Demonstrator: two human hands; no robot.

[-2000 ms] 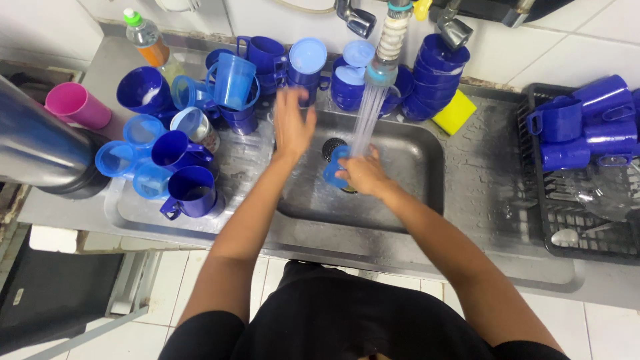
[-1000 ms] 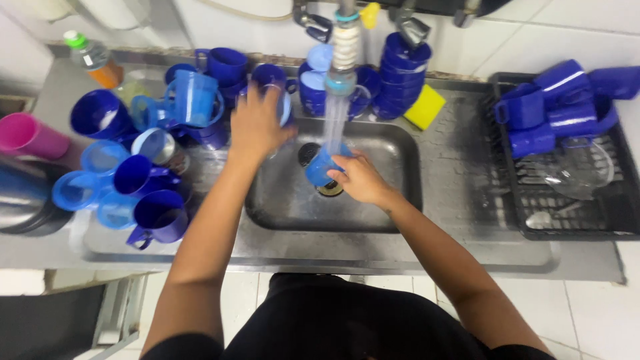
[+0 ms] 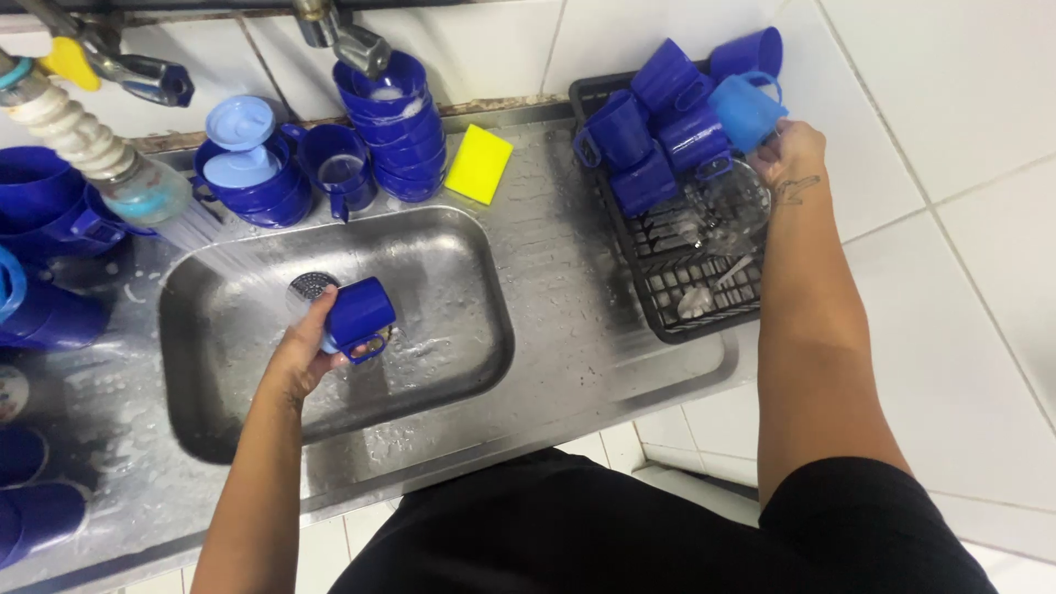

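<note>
My left hand (image 3: 304, 351) holds a dark blue plastic mug (image 3: 360, 313) tilted over the steel sink basin (image 3: 445, 330); a bit of light blue shows between palm and mug. Water sprays from the hose faucet (image 3: 148, 194) toward that hand. At the right, my right hand (image 3: 792, 153) grips a light blue plastic cup (image 3: 747, 111) at the top of the pile in the black dish rack (image 3: 660, 326). Dark blue mugs (image 3: 619, 132) and clear glassware (image 3: 734, 202) lie in the rack under and beside it.
Behind the basin stand a stack of dark blue mugs (image 3: 400, 132), a single mug (image 3: 337, 165), mugs topped by light blue lids (image 3: 241, 124) and a yellow sponge (image 3: 480, 163). More mugs (image 3: 49, 289) crowd the left. A metal tap (image 3: 363, 49) hangs above the stack.
My right hand has moved from the sink to the rack with the light blue cup. My left hand, earlier among the mugs at left, now holds a dark blue mug over the basin. The view has swung right.
</note>
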